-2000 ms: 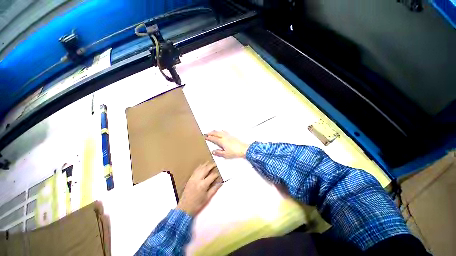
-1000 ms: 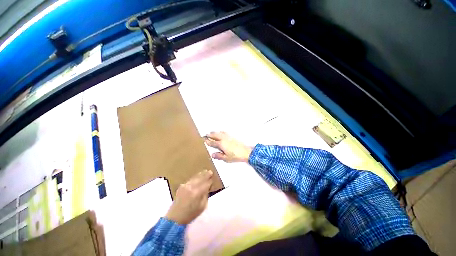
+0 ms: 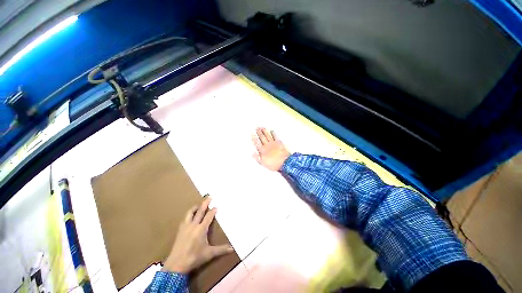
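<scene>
A matt brown panel lies flat on the white template sheet, in the lower left of the view. My left hand rests on the panel's right part with fingers spread, the fingertips near its right edge. My right hand is palm down over the white sheet, right of the panel and apart from it. It holds nothing. Part of the panel's near end is hidden under my left hand and cut off by the frame. The black laser head stands by the panel's far corner.
The gantry beam crosses behind the panel. A blue strip with yellow tape lies left of the panel. The machine's blue frame edge runs along the right. Brown material is at the far right. A second head is far left.
The view has shifted, so the bed and panel appear lower and farther left. My right hand has left the panel's edge and moved right. My left hand has moved farther up the panel.
</scene>
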